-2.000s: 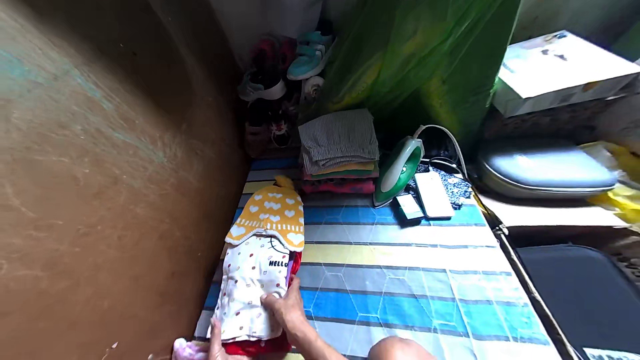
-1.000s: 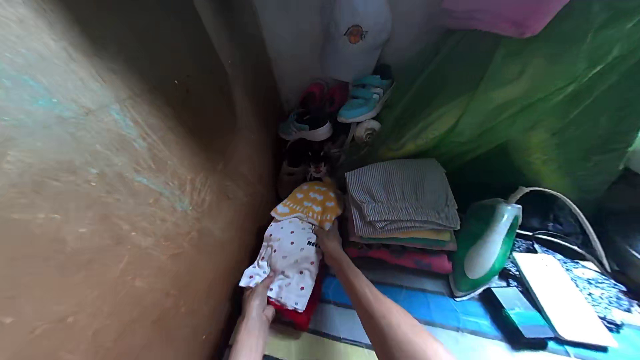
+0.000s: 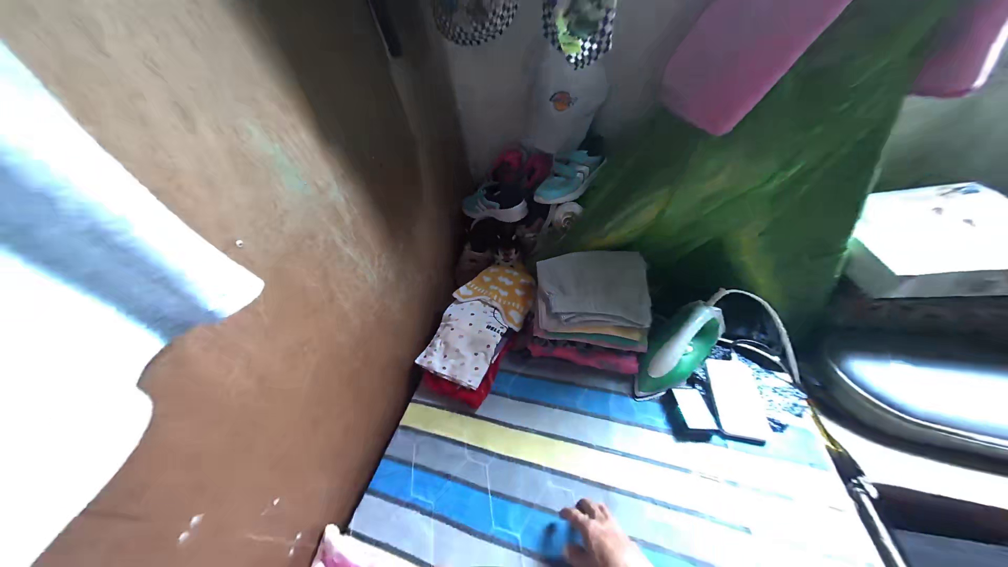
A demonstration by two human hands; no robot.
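Note:
My right hand (image 3: 596, 535) is low in the view over the striped sheet (image 3: 504, 457), its fingers curled and slightly blurred, nothing seen in it. My left hand is out of view. A pile of small clothes lies against the brown wall: a white dotted garment (image 3: 463, 344) over a red cloth (image 3: 465, 391), with a yellow heart-print piece (image 3: 502, 291) at its far end. Beside it, on the right, stands a stack of folded clothes with a grey cloth (image 3: 594, 287) on top. A green and white clothes iron (image 3: 681, 350) rests upright or tilted right of that stack.
Shoes (image 3: 568, 177) are heaped in the far corner beyond the clothes. Right of the iron lie a white box (image 3: 736, 398) and a smaller dark-edged one (image 3: 693, 411). The iron's cord (image 3: 776, 319) curves behind them. A brown wall (image 3: 315, 394) borders the left; pink cloth (image 3: 354, 551) shows bottom left.
Both hands have let go of the small clothes, which now lie beside the folded stack, farther up the sheet than two seconds ago. My left hand has left the view. The view has swung.

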